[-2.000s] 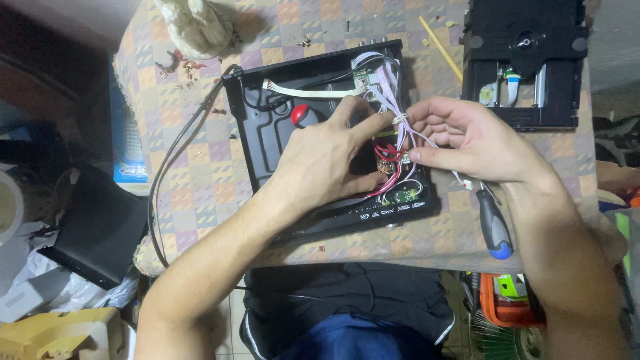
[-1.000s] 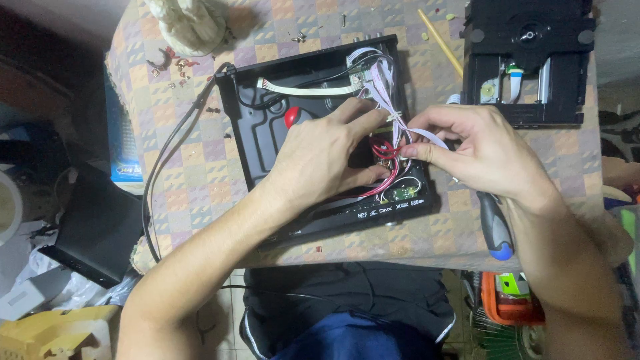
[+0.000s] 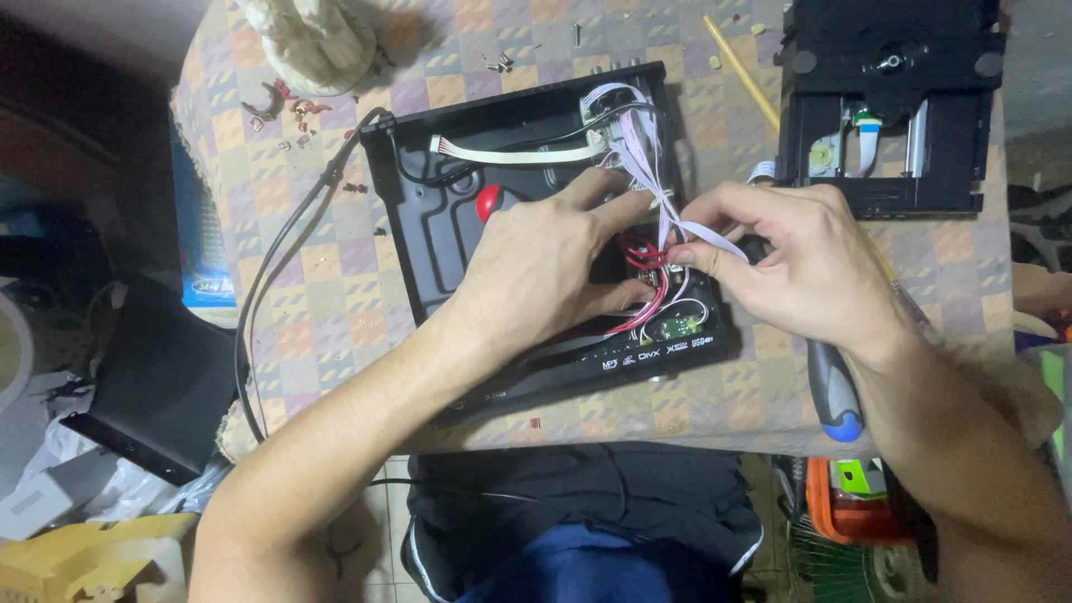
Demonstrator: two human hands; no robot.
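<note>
An uncovered black DVD player chassis (image 3: 435, 251) lies tilted on the table, its printed front edge toward me. My left hand (image 3: 561, 251) reaches into it, fingers spread over the circuit board beside the wire bundle. A bundle of white and lilac wires (image 3: 662, 197) runs from the board at the back to the front right. My right hand (image 3: 766, 243) pinches wires by the red wires (image 3: 645, 255) near the right wall; the exact grip is partly hidden. A small green board (image 3: 678, 325) sits in the front right corner. A white cable with a connector (image 3: 519, 155) lies across the back.
A black disc drive mechanism (image 3: 892, 109) lies at the back right, beside a yellow stick (image 3: 741, 71). A screwdriver with a grey and blue handle (image 3: 833, 389) is beneath my right wrist. Loose screws (image 3: 501, 63) and a pale figurine (image 3: 314, 42) are at the back. A black cord (image 3: 276, 226) loops left.
My hands stay in nearly the same places over the chassis. The fingers of my right hand have shifted slightly at the wires.
</note>
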